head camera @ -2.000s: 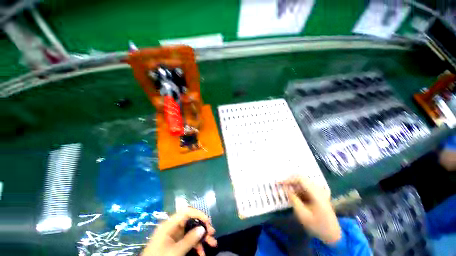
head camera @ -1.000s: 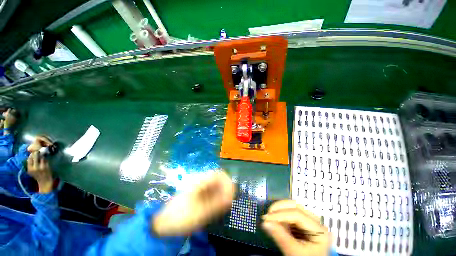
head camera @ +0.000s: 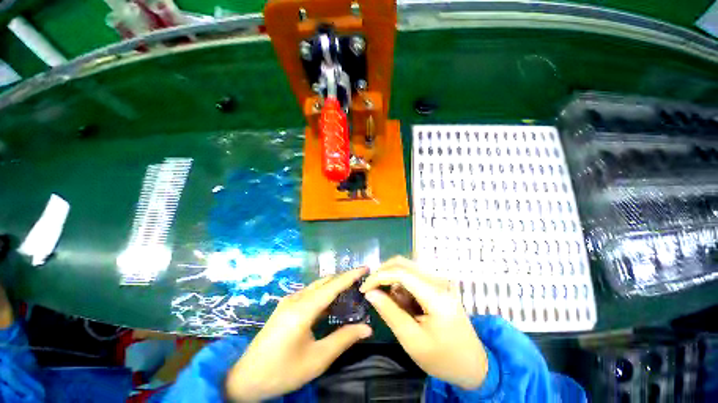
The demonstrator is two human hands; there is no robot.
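Observation:
My left hand point(head camera: 293, 340) holds a small black plastic housing point(head camera: 349, 305) between thumb and fingers, low in the centre, over the near edge of the bench. My right hand point(head camera: 429, 319) is bent in from the right, its thumb and index fingertips together at the housing's upper right edge. Something dark shows inside the curl of my right hand; I cannot tell whether it is the tweezers. The fingers hide part of the housing. A pale adhesive dot sheet point(head camera: 338, 258) lies just beyond the fingertips, partly hidden.
The orange clamp fixture point(head camera: 315, 206) stands ahead, red handle point(head camera: 336, 146) pointing down. A white parts board point(head camera: 504, 275) with rows of dark pieces lies right, clear blister trays point(head camera: 653, 205) beyond it. Blue film point(head camera: 256, 216), a white grid sheet point(head camera: 157, 212) and a white slip point(head camera: 49, 228) lie left.
My hands, apart before, have come together at the black housing. The view has shifted, so the fixture and parts board now sit further left and higher. The red handle is still down.

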